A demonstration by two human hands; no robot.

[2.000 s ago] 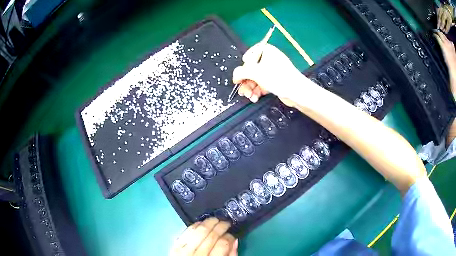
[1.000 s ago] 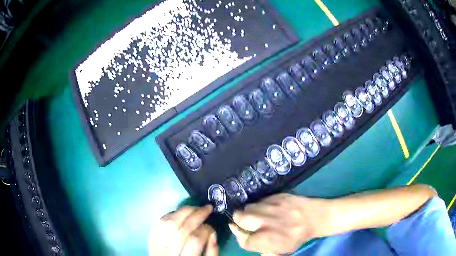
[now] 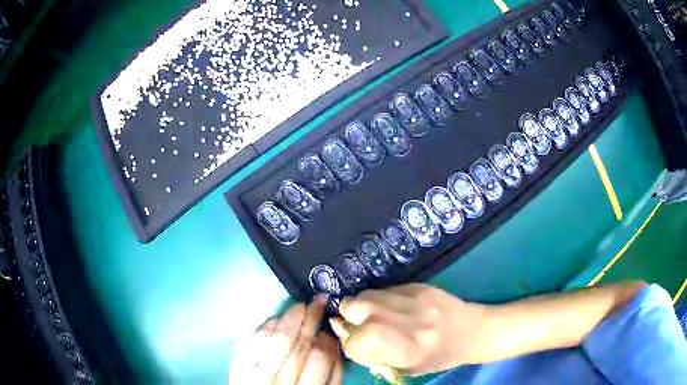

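A long black workpiece tray holds two rows of glossy ovals. My left hand is at its near left corner, fingertips against the lower edge of the end oval. Whether the fingers grip it is hidden. My right hand is beside it, fingers closed on tweezers, whose pale rear end shows below the hand. The tweezers' tip is hidden between the hands.
A wider black tray with hundreds of loose white specks lies behind and to the left. Other black trays curve along the left and right edges. Yellow tape marks the green surface.
My right hand has come from the loose-parts tray to the near end of the oval row, beside my left hand. Both trays have shifted in view as the camera moved.
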